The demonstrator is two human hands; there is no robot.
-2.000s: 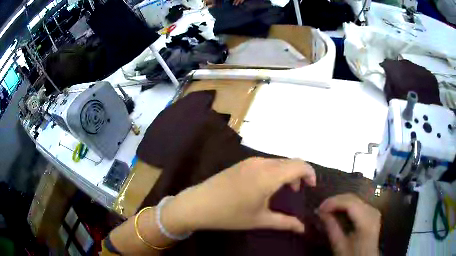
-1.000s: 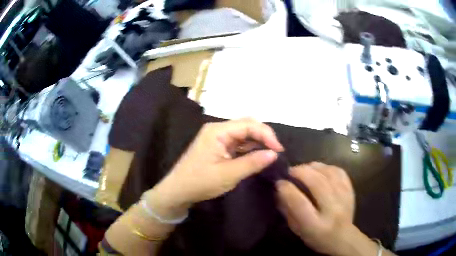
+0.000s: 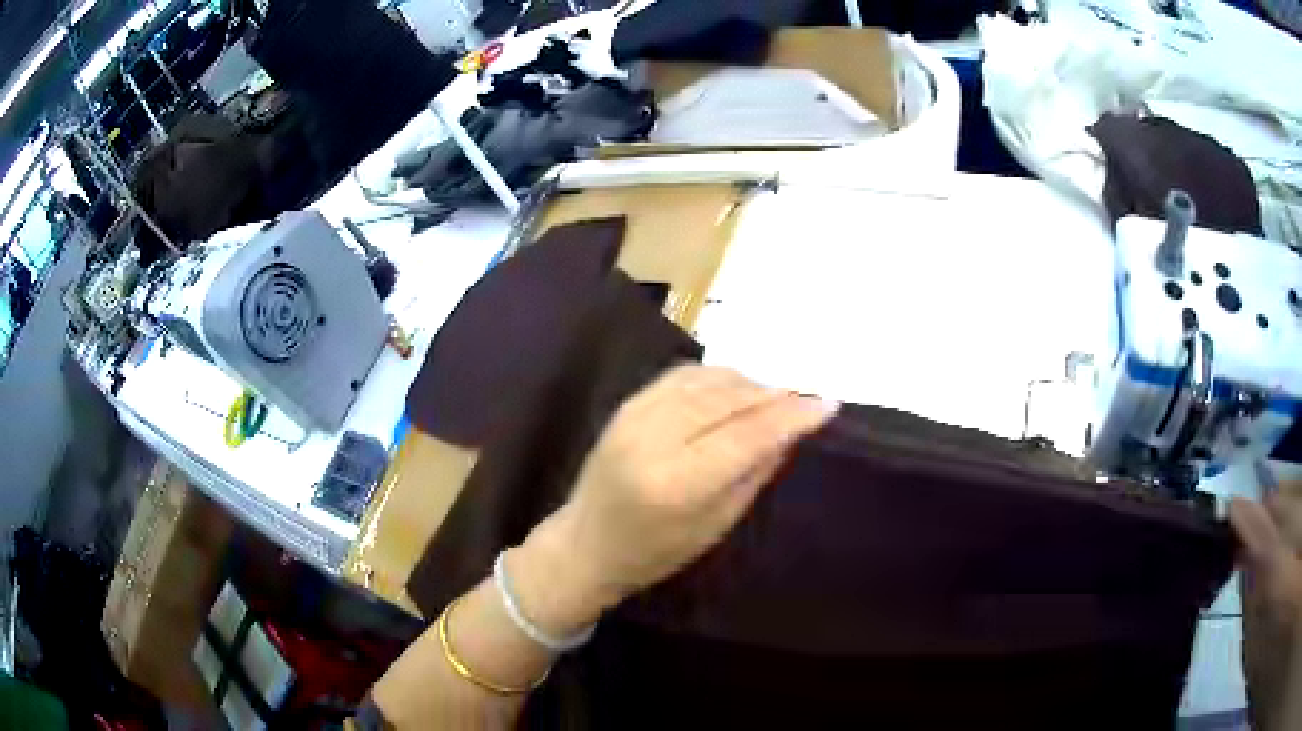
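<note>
Dark brown cloth (image 3: 914, 571) lies over the front of the white table and hangs down towards me, its upper edge running to the sewing machine head (image 3: 1207, 343) at the right. My left hand (image 3: 685, 479) holds this edge between thumb and fingers near the middle. My right hand (image 3: 1271, 550) is at the far right, partly cut off by the picture's edge, with fingertips at the cloth's right corner beside the needle area. The needle area is partly hidden by the cloth.
Brown cloth pieces (image 3: 528, 336) lie on taped cardboard (image 3: 685, 236) at the left. A second machine (image 3: 286, 314) stands further left with yellow-green snips (image 3: 243, 419) beside it. Grey scraps (image 3: 543, 136) lie behind. White cloth (image 3: 1050, 107) and a brown piece (image 3: 1178, 172) are at the back right.
The hands have moved apart: my left hand lies on the cloth's upper edge, my right hand has gone right to the machine. The cloth is now spread and folded along that edge.
</note>
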